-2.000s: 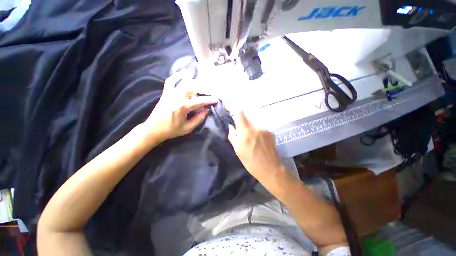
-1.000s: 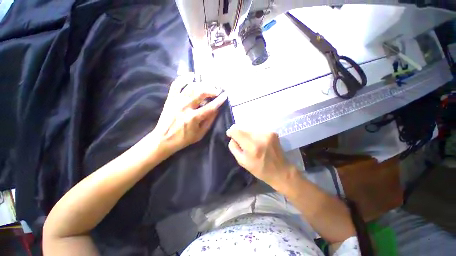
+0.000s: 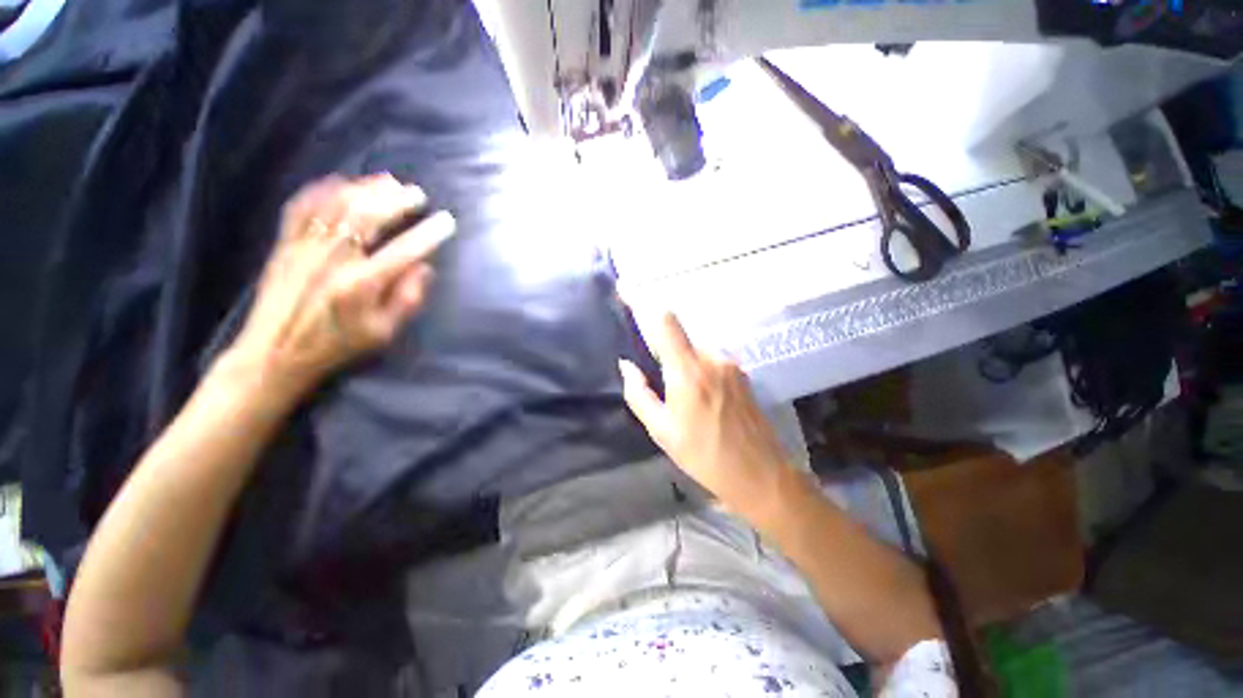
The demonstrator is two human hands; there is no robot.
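Note:
The dark shiny cloth point(image 3: 504, 327) spreads from the left over the machine table to my lap. Its right edge runs down from near the presser foot point(image 3: 597, 126) of the white sewing machine point(image 3: 872, 25). My left hand point(image 3: 348, 273) is over the cloth at the left, slightly blurred, fingers partly curled; whether it pinches any cloth I cannot tell. My right hand point(image 3: 702, 409) is at the cloth's right edge near the table front, thumb and forefinger apart, the forefinger lying along the edge. Glare hides detail near the needle.
Fabric shears point(image 3: 879, 177) lie right of the needle, with their handles towards the table's ruled front edge point(image 3: 872, 321). Small tools point(image 3: 1070, 216) lie at the table's right end. A brown box point(image 3: 1002, 525) and dark cables point(image 3: 1118, 368) are below at the right.
My left hand has left the cloth's right edge and moved left over the cloth. My right hand's fingers have spread from their pinch at the edge. The cloth there lies flatter.

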